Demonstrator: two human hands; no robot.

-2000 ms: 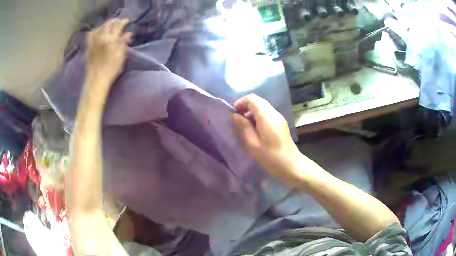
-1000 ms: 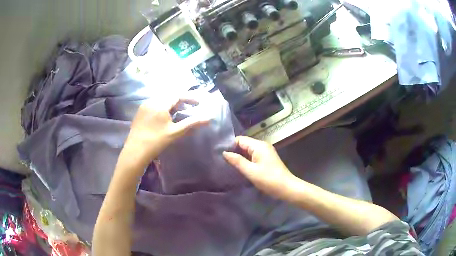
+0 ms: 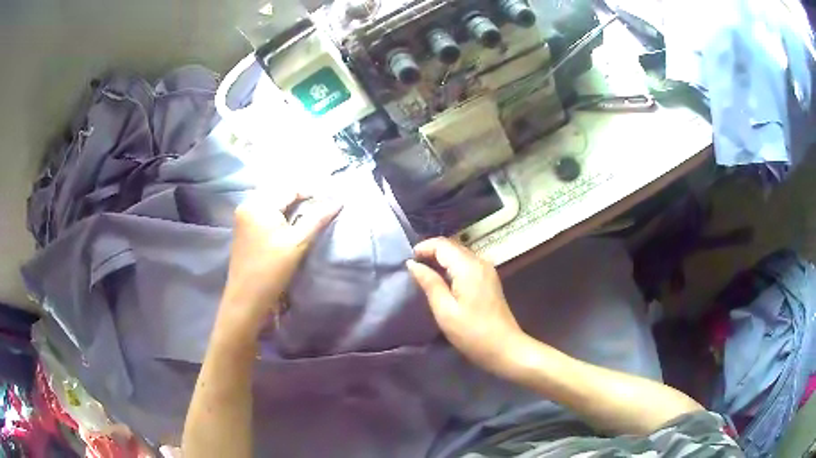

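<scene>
A large grey-blue cloth panel [image 3: 358,295] lies over the table and lap, its edge running up to the needle area [image 3: 358,152] of the overlock machine [image 3: 465,63]. My right hand [image 3: 461,291] pinches the cloth's raw edge between thumb and fingers, just below the machine bed. My left hand [image 3: 273,237] rests on the cloth left of the needle area, fingers bent; its fingertips are partly washed out by the bright light, and whether they pinch the cloth does not show. The green label [image 3: 320,92] is on the machine head.
A crumpled darker cloth heap [image 3: 116,152] lies left of the machine. Light blue pieces [image 3: 738,80] hang over the table's right end. A small dark metal tool [image 3: 617,103] lies right of the machine. Blue layered strips [image 3: 769,340] are at lower right, red scraps [image 3: 54,402] at lower left.
Since two seconds ago, my left hand has come from the far-left cloth to beside the needle area. Since one second ago, both hands have shifted only slightly and the cloth edge lies straighter.
</scene>
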